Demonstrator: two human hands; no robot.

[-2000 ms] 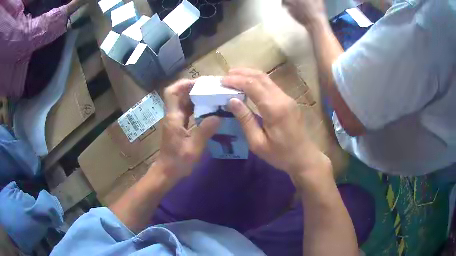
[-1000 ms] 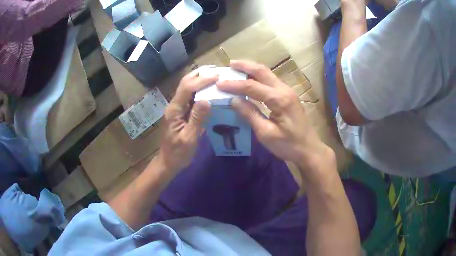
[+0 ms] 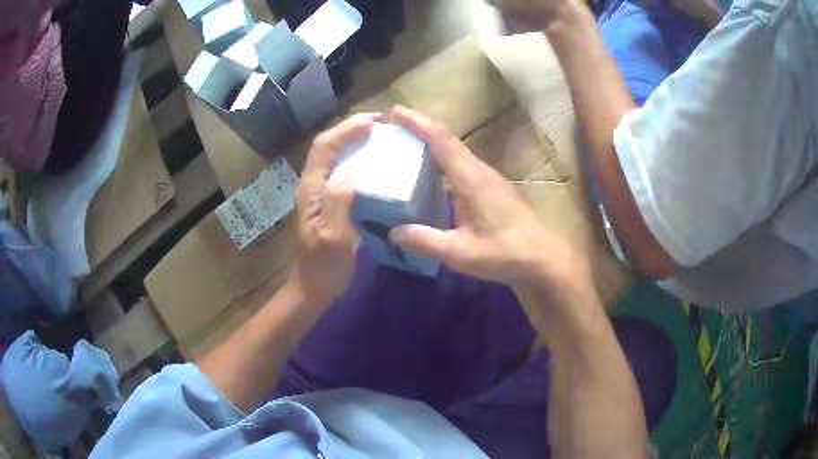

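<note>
A pale blue-grey retail box [image 3: 384, 166] with a dark picture on its side is between my two hands, above my purple-covered lap. Its white end panel faces up and lies flat, closed. My left hand [image 3: 327, 202] grips the box's left side. My right hand [image 3: 484, 215] holds its right side, thumb on the front face, partly hiding the picture. Other retail boxes [image 3: 309, 90] stand with flaps open beyond my left hand. Dark cylinders [image 3: 372, 27] stand behind them, in shadow.
A brown cardboard mat [image 3: 197, 278] with a white shipping label [image 3: 257, 203] lies in front. A person in a pale shirt [image 3: 717, 170] sits at the right, an arm over the mat. Other people's sleeves are at the left. Green floor [image 3: 664, 314] with striped tape is lower right.
The box has turned and tilted between my hands, so its white end shows more and its picture less. My right thumb moved down its front. The neighbour's arm at the right has moved.
</note>
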